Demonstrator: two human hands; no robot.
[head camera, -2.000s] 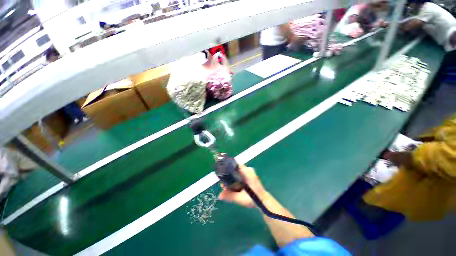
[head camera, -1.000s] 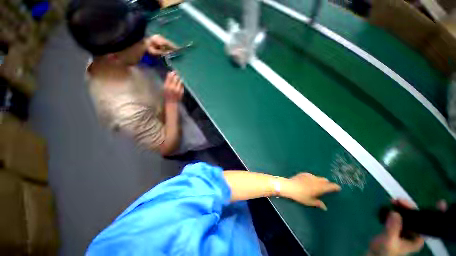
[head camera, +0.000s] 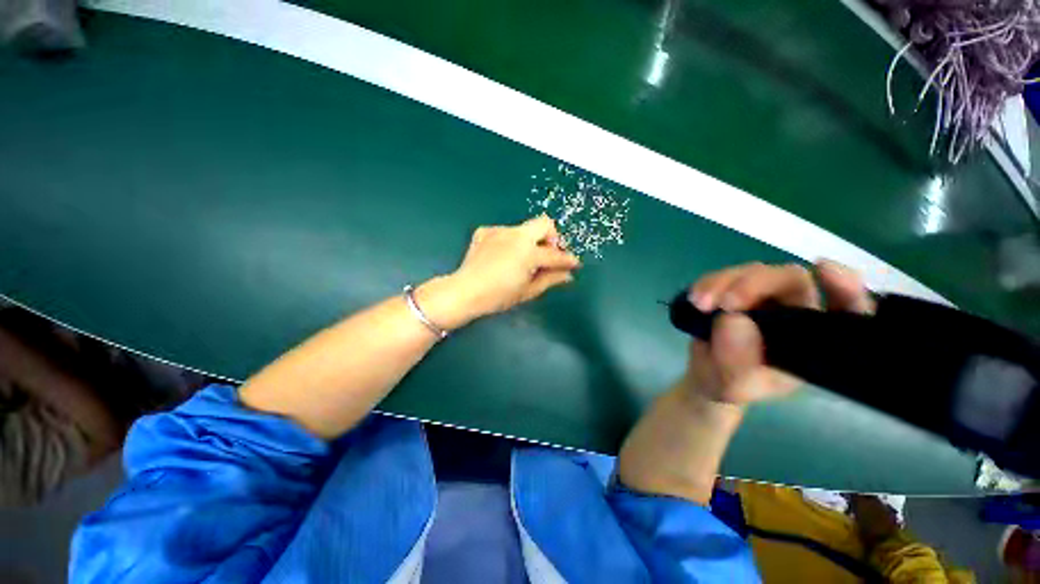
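Loose screws (head camera: 591, 217) lie scattered as tiny silvery specks on the green surface (head camera: 285, 194), just below the white rail. My left hand (head camera: 513, 265) is at the lower left edge of the screws, fingertips bent down close together; whether they pinch a screw is too small to tell. My right hand (head camera: 753, 325) is wrapped round the front of the black electric screwdriver (head camera: 878, 354), held to the right of the screws. Its thin bit points left, towards my left hand. The driver's rear end with a pale label is near the right edge.
A white rail (head camera: 456, 94) crosses beyond the screws. Pink-purple lead wires (head camera: 969, 57) lie at the upper right. A grey-white object (head camera: 43, 25) is at the upper left corner. A person in yellow (head camera: 798, 536) is at the lower right; part of another person (head camera: 46, 422) shows at the left.
The view has swung to centre on the bench in front of me. My left hand has gone from reaching with an extended finger to bent fingertips at the screws. The driver stays in my right hand.
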